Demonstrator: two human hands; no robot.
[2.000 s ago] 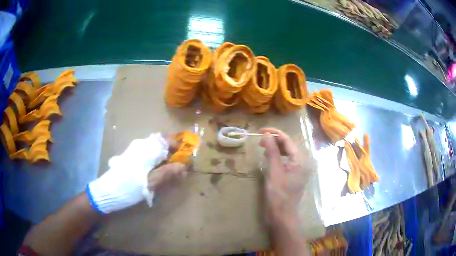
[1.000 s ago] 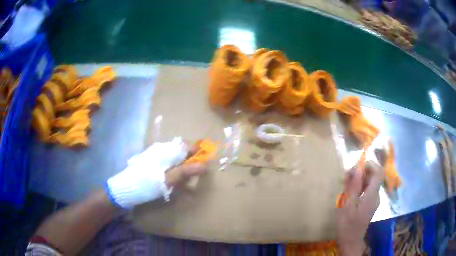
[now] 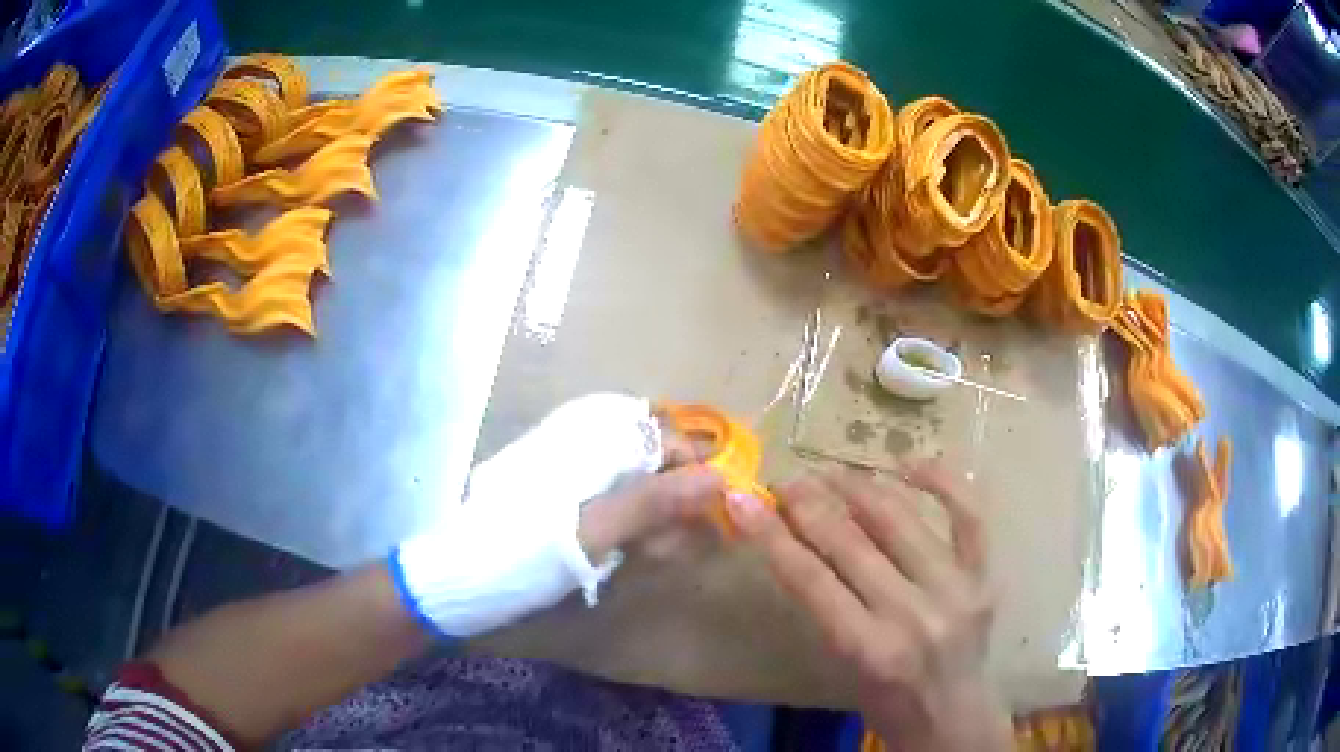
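My left hand [image 3: 551, 500], in a white knit glove with bare fingertips, holds a looped orange strap piece [image 3: 723, 444] above the cardboard board [image 3: 647, 323]. My bare right hand [image 3: 882, 580] is at the right side of the piece, its thumb and fingertips pressed on the tail end; part of the tail is hidden by the fingers. The white oval glue dish [image 3: 908, 378] stands to the right beyond my hands, with a thin pale glue stick [image 3: 985, 387] resting across its rim.
Upright stacks of orange oval rings [image 3: 813, 159] stand at the board's back. Looped straps with tails [image 3: 294, 174] lie in rows at left, beside a blue crate [image 3: 74, 279]. Loose orange strips [image 3: 1161, 375] lie at right. A green conveyor belt [image 3: 617, 37] runs behind.
My right hand left the stick on the dish, reached to the loose strips at right, and is now at the orange piece in my left hand. The view has shifted left.
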